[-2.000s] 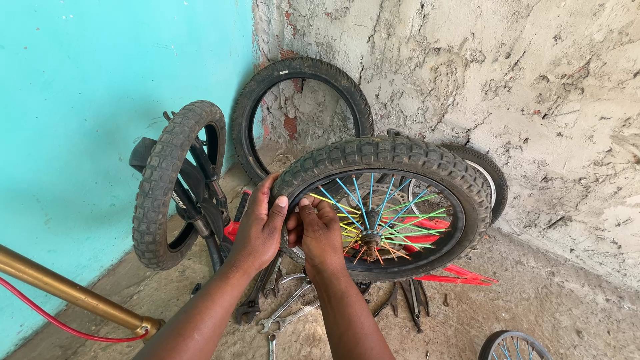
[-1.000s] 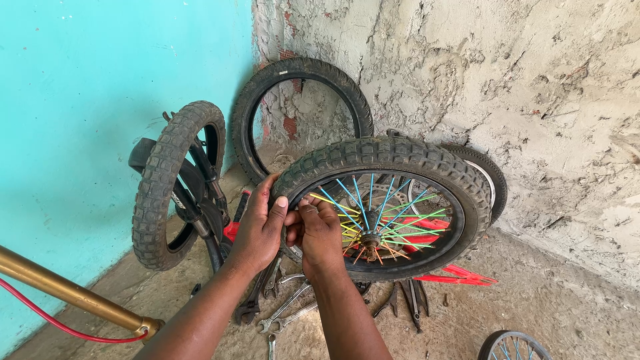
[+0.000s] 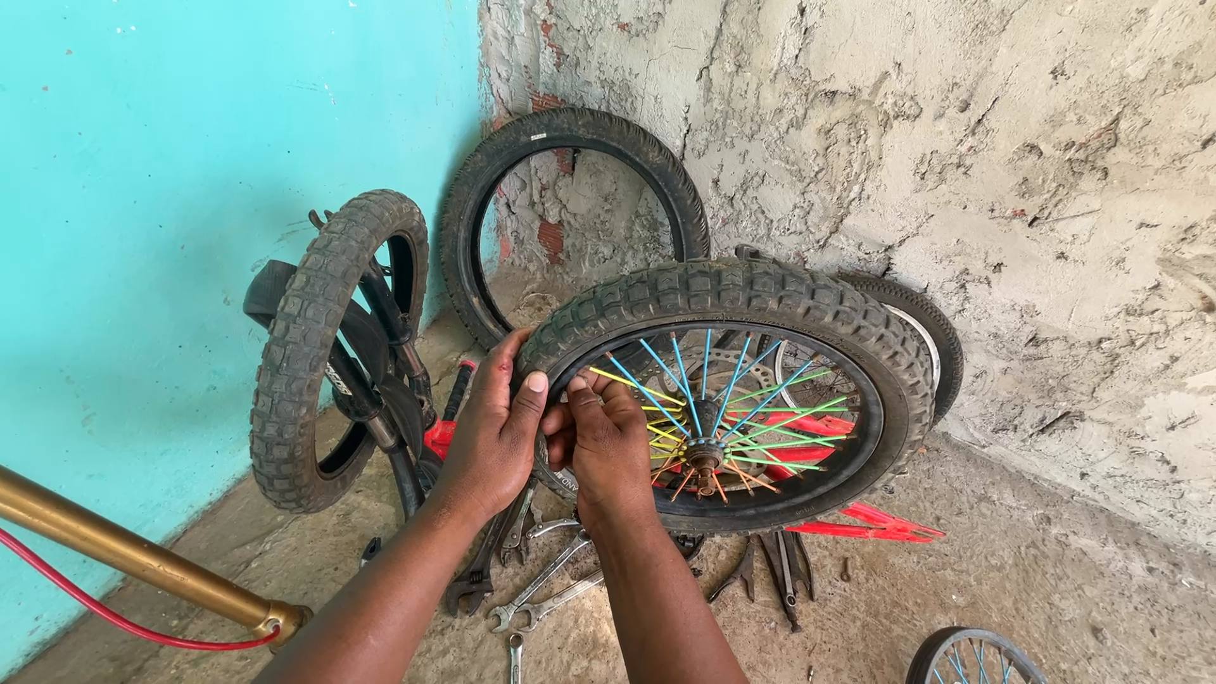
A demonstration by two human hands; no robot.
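A knobby-tyred spoked wheel (image 3: pixel 731 294) is held up at a tilt, its spokes sleeved in blue, yellow, green and orange around a greasy hub (image 3: pixel 704 456). My left hand (image 3: pixel 494 437) grips the tyre at the wheel's left side, with the thumb on the sidewall near the rim. Close beside it, my right hand (image 3: pixel 608 427) is at the rim's left inner edge, fingers curled and thumb against the index finger. Whether anything small is between those fingers cannot be seen. A brake disc (image 3: pixel 746 375) shows behind the spokes.
At left stand a fork with another knobby tyre (image 3: pixel 294 380) and a gold metal tube (image 3: pixel 133 551) with a red cable. A loose tyre (image 3: pixel 465 218) leans on the wall. Wrenches (image 3: pixel 546 570), pliers (image 3: pixel 784 570) and red frame parts (image 3: pixel 864 522) lie below; a small wheel (image 3: pixel 950 651) is lower right.
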